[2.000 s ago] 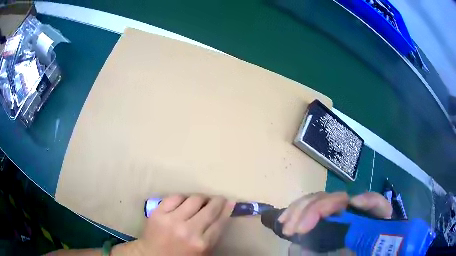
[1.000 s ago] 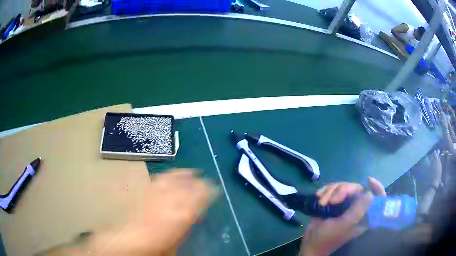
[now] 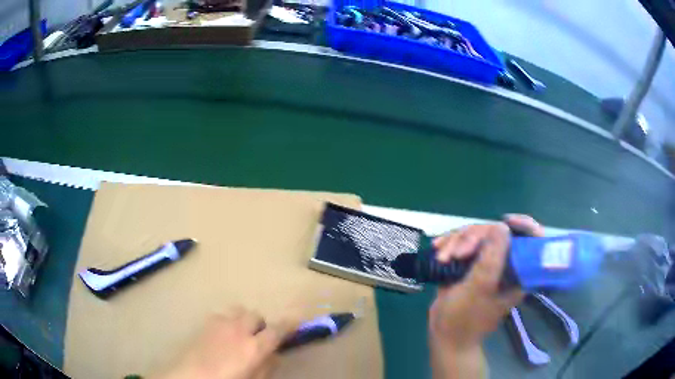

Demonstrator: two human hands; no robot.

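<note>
My right hand [image 3: 474, 277] grips the blue electric screwdriver [image 3: 559, 260], its black front over the right side of the screw tray [image 3: 333, 252], which holds many tiny silver screws. My left hand [image 3: 229, 344], blurred, is on a pen-shaped device [image 3: 318, 331] with its dark tip pointing right, low on the cardboard work sheet [image 3: 244, 222]. The hand hides the device's rear part. Another pen-shaped device [image 3: 140, 268] lies on the left of the sheet, tip toward the upper right.
Pale violet and black housing pieces [image 3: 529, 337] lie right of the sheet. Bagged parts [image 3: 18, 237] are at the left edge. Beyond the green conveyor belt [image 3: 259, 118] stand a blue tool bin [image 3: 414, 46] and a brown carton [image 3: 174, 35]. A cable hangs near the screwdriver.
The view has turned back left. My left hand now has a device at the sheet's lower part. My right hand has brought the screwdriver from the housing pieces to the screw tray.
</note>
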